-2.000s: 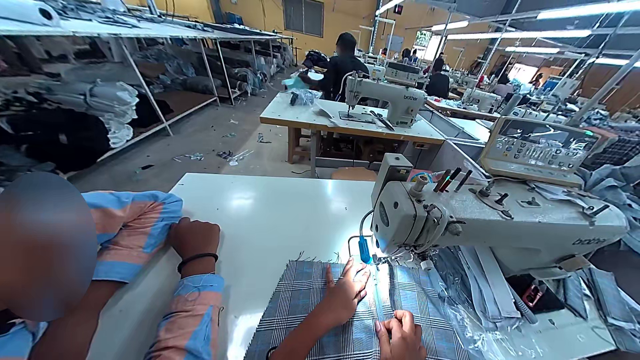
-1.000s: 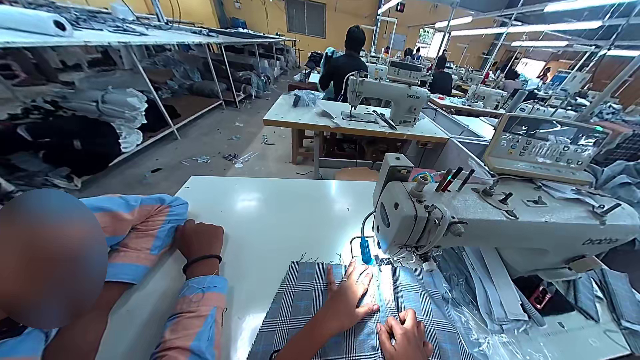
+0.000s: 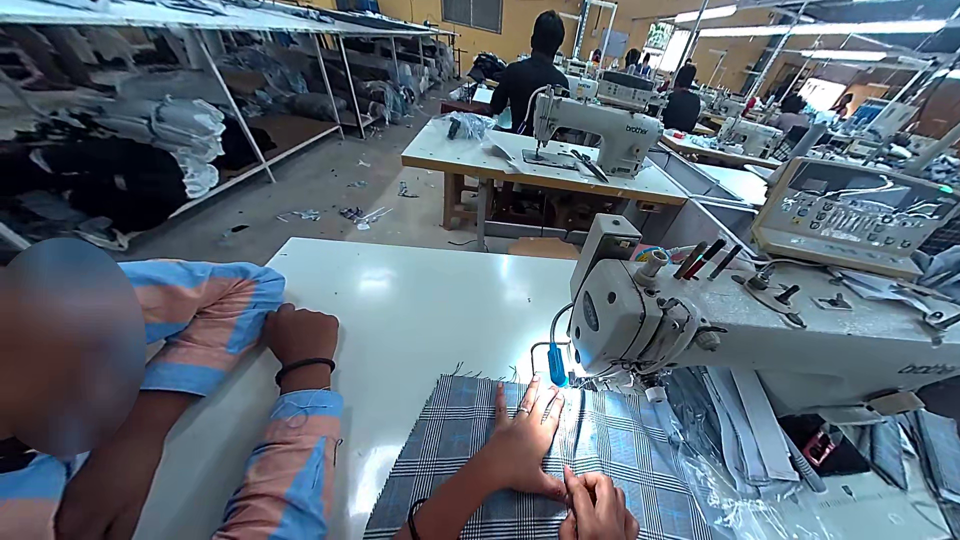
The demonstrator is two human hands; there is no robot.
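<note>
A grey checked woven fabric (image 3: 480,427) with a frayed far edge lies on the white sewing table, its far part under the head of a Brother sewing machine (image 3: 637,322). My left hand (image 3: 525,446) rests on the fabric with its fingers spread, just short of the needle area. Nearer to me, my right hand (image 3: 598,510) pinches the fabric along a dark lengthwise line, fingers bent. A lit lamp with a blue casing (image 3: 556,365) shines beside the needle area. The needle itself is hidden from view.
A co-worker's forearm in a striped sleeve (image 3: 289,450) rests on the table at the left. Plastic film (image 3: 757,517) and folded fabric pieces (image 3: 754,424) lie right of the work. Another sewing machine (image 3: 600,127) stands on a table ahead; a shelf rack (image 3: 232,105) lines the left.
</note>
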